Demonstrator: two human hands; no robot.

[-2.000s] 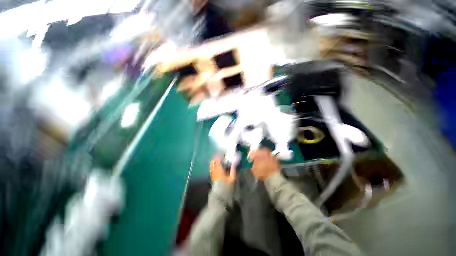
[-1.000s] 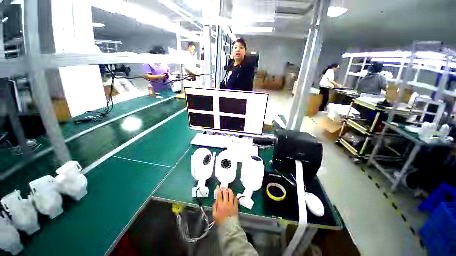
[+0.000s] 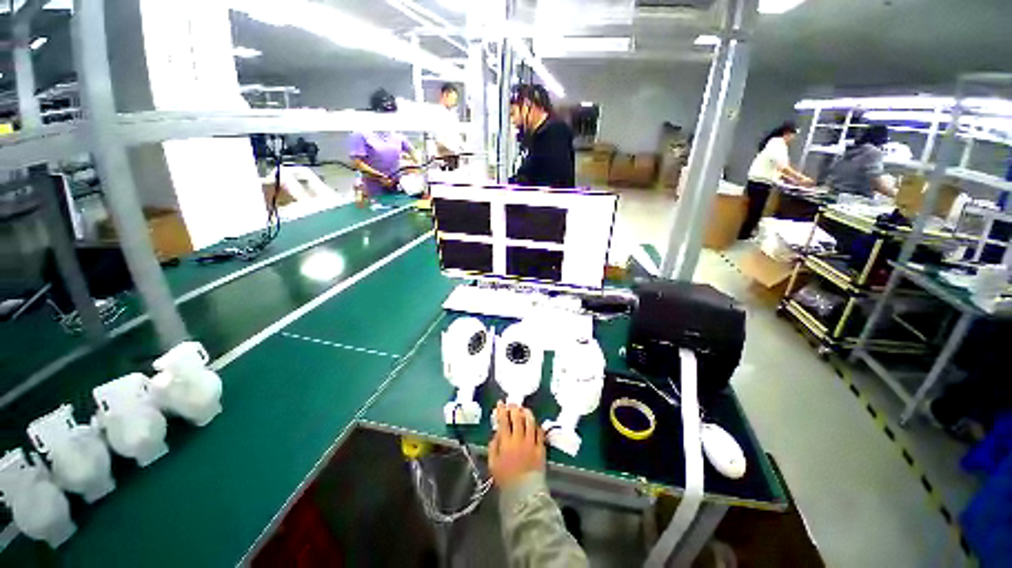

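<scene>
Three white security cameras stand in a row before the monitor: a left one (image 3: 467,361), a middle one (image 3: 518,362) and a right one (image 3: 577,383). My right hand (image 3: 517,447) is at the foot of the middle camera, its fingers over the bracket and hiding most of it. My left hand is not in view. Thin pale test leads with a yellow end (image 3: 414,447) hang at the bench's front edge, left of my hand. The monitor (image 3: 525,240) shows four dark panes on white.
Several white cameras (image 3: 131,418) stand in a row at the left on the green surface. Right of the three cameras are a yellow tape roll (image 3: 633,418), a bulky black shape (image 3: 686,333) and a pale hanging strap (image 3: 692,433). A person in black (image 3: 546,144) is behind the monitor.
The view has shifted slightly, so the bench things lie further right. My right hand stays at the middle camera's foot. The person behind the monitor has turned their head aside.
</scene>
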